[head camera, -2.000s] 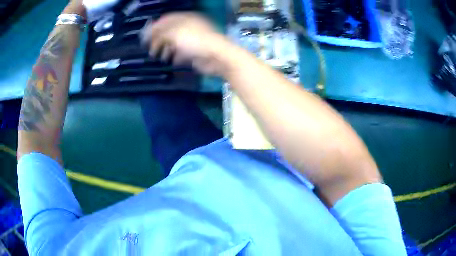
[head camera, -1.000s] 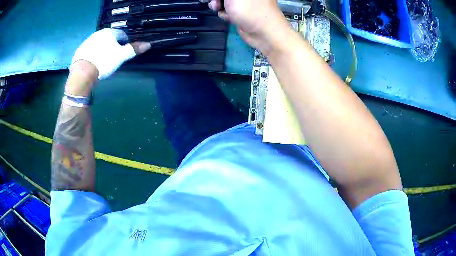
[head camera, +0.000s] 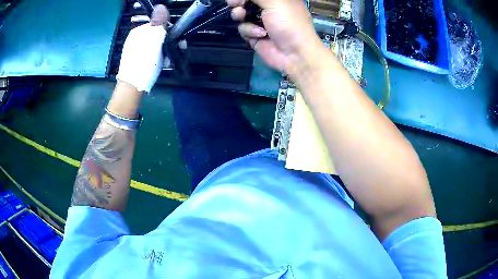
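Note:
My left hand (head camera: 143, 54), in a white glove with a bare fingertip showing, is over the black slotted tray (head camera: 218, 76). It is closed on a black tubular unit with a silver end (head camera: 188, 17), slanting up to the right. Part of the unit is blurred or behind the hand. My bare right hand (head camera: 284, 34) is at the top edge, between tray and fixture. Its fingers are curled around a dark piece (head camera: 253, 12), mostly hidden. A thin dark strand (head camera: 206, 23) runs between the two hands. Other black units lie in the tray's grooves.
The metal fixture (head camera: 349, 57) stands right of the tray, with a cream front plate (head camera: 307, 144) near my waist. A yellowish hose (head camera: 387, 76) curves beside it. A blue bin (head camera: 419, 64) of small black parts and a clear crumpled bag (head camera: 464, 52) are further right.
My left hand has moved right and up from the tray's left side and lifted a tubular unit. My right hand stays near the top edge, its fingers now more in view.

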